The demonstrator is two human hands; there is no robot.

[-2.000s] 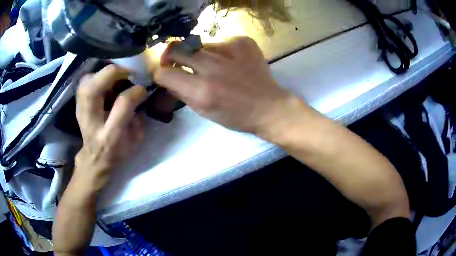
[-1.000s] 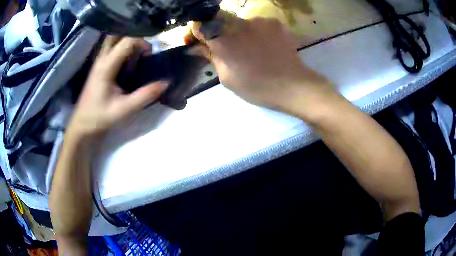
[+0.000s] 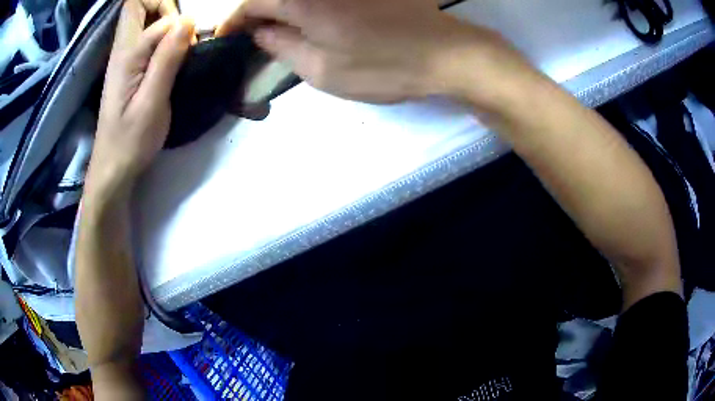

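Note:
The black fabric piece (image 3: 205,82) lies on the white machine table between my hands at the top left. My left hand (image 3: 141,82) holds its left side, with thumb and fingers pinched near the picture's top edge. My right hand (image 3: 345,47) is at its upper right, slightly blurred, with fingertips at the fabric's top edge near a small bright metal part. Whether it grips the fabric is hard to tell. The grey-white and black garment (image 3: 59,102) is heaped left of my left hand. The machine head is out of view.
The white table (image 3: 313,172) has a pale, worn front edge. Black scissors (image 3: 647,19) lie at the top right, cut off by the picture. A blue lattice basket (image 3: 235,356) is below the table. More grey and black fabric hangs at the right.
The view has tilted down, so the machine head has left the picture and table and hands sit higher. My right hand has come back left, closer to my left hand.

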